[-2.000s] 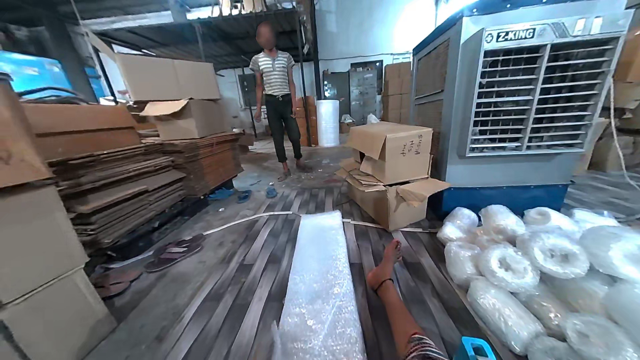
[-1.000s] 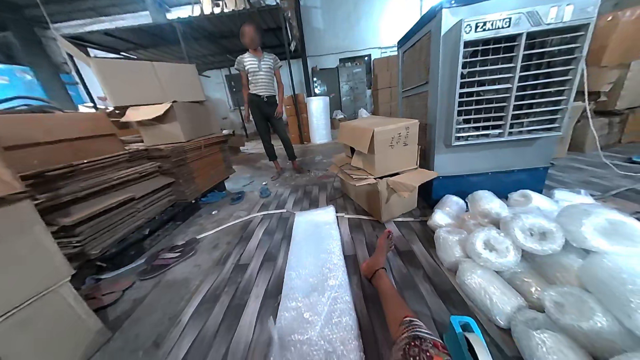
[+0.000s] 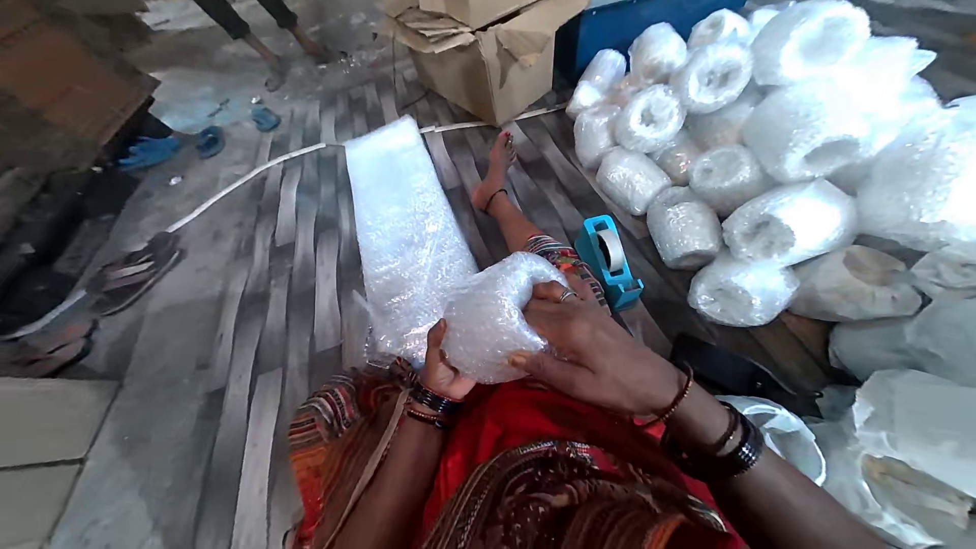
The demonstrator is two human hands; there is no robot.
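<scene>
A bubble-wrapped bundle (image 3: 488, 332) is held above my lap between both hands. My left hand (image 3: 446, 366) grips its left underside, thumb up along the side. From the right, my right hand (image 3: 583, 339) presses on the bundle, with fingers at its open end. What is inside the wrap is hidden. A long flat stack of bubble wrap sheets (image 3: 404, 221) lies on the floor just beyond, its near end close to the bundle. To the right of my leg stands a blue tape dispenser (image 3: 610, 263) with a roll of tape.
Many bubble-wrapped rolls (image 3: 686, 229) are heaped at the right. A cardboard box (image 3: 496, 69) stands beyond my outstretched foot (image 3: 499, 164). Sandals (image 3: 137, 271) and a pale cord (image 3: 252, 179) lie on the left floor. Another person's legs (image 3: 263, 38) show at the top left.
The view has tilted down sharply. Both my hands and the wrapped bundle, not seen in the earlier frames, are now in view.
</scene>
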